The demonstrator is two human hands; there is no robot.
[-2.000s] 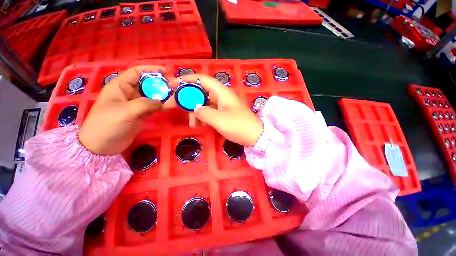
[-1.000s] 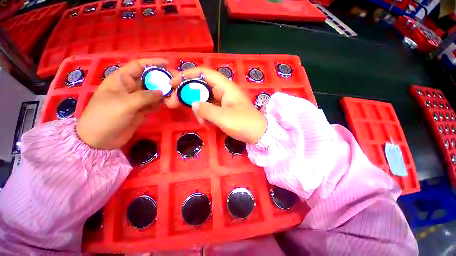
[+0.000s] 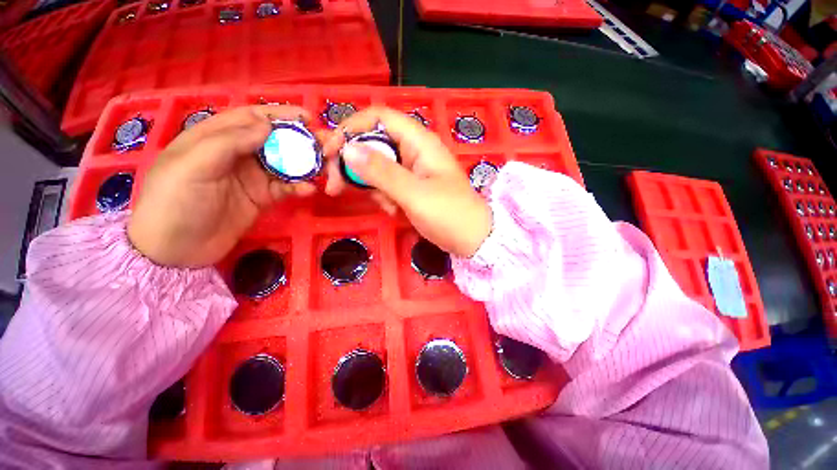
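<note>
My left hand (image 3: 206, 188) holds a smartwatch head (image 3: 291, 151) by its rim, its round screen lit mostly white with some cyan at the left. My right hand (image 3: 422, 179) holds a second smartwatch head (image 3: 369, 158) beside it, with a finger or thumb over its white and cyan screen. Both are held above the red compartment tray (image 3: 385, 312). In the tray's near rows, watch heads lie with dark faces up, such as one (image 3: 359, 379) at the front. In the back row they show grey backs (image 3: 469, 128).
Another red tray (image 3: 220, 60) with watch heads lies beyond at the left. At the right are a small red tray (image 3: 684, 216) with a pale slip (image 3: 727, 286) and a long filled red tray (image 3: 808, 216). The bench top (image 3: 514, 73) is dark green.
The screens went from mostly cyan to white with cyan. My right hand's finger or thumb has moved up over its watch's screen. My left hand's fingers have opened out somewhat below its watch.
</note>
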